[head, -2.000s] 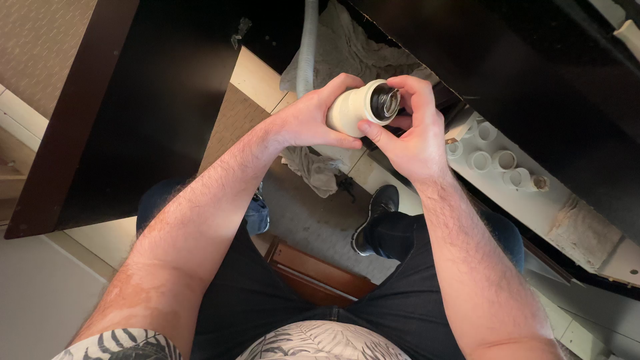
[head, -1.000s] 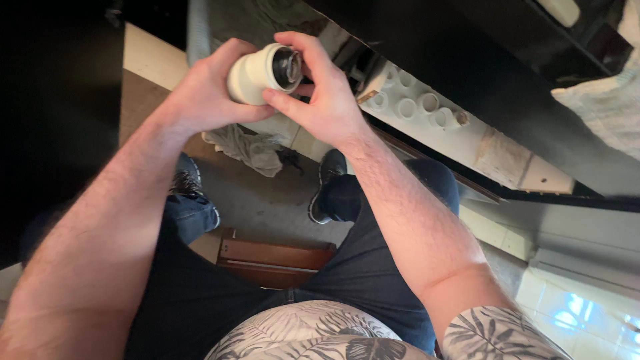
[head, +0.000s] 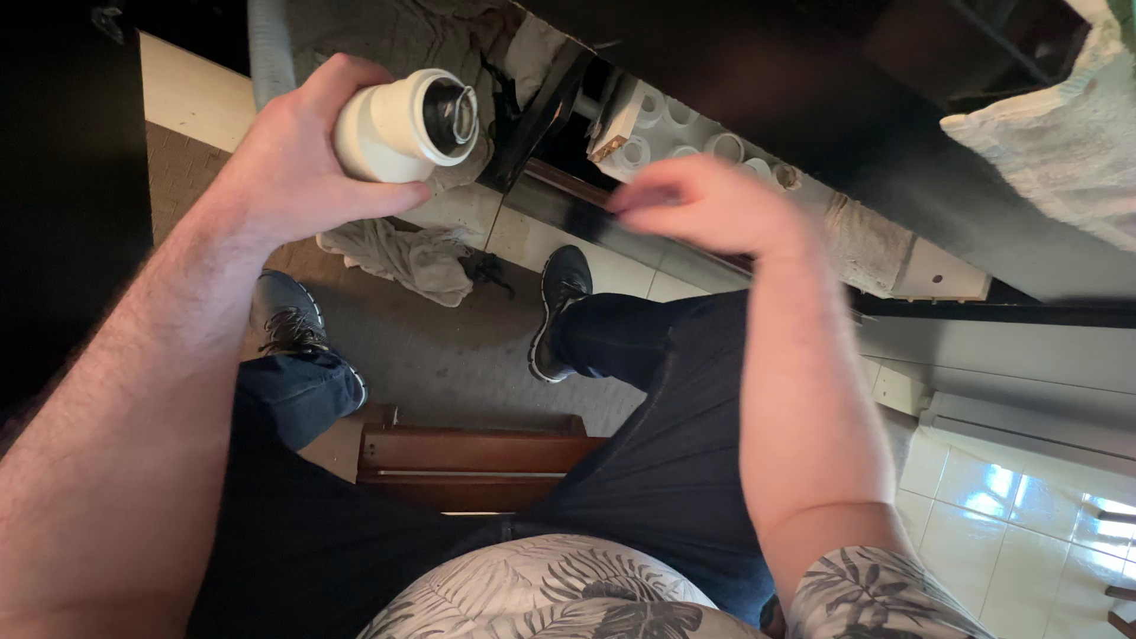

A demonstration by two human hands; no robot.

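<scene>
My left hand (head: 306, 164) is wrapped round a white cylindrical fitting (head: 382, 133), its thumb along the lower side. The wider rim of the fitting faces up and to the right, and inside it sits a dark insert with a curved, shiny wire or clear loop (head: 463, 115). My right hand (head: 710, 204) is apart from the fitting, off to the right, and blurred. Its fingers are bent and point left; whether anything is between them cannot be told. It is over the edge of a white shelf with several white rings or cups (head: 726, 147).
A crumpled grey cloth (head: 408, 262) lies on the floor between my shoes. A ribbed grey hose (head: 269, 49) runs at the upper left. A dark cabinet panel (head: 799, 115) slants across the upper right, with a pale cloth (head: 1065, 151) on it. A brown wooden piece (head: 470, 453) is below me.
My right hand has let go of the white fitting and moved away to the right. My left hand still holds the fitting. The view has shifted.
</scene>
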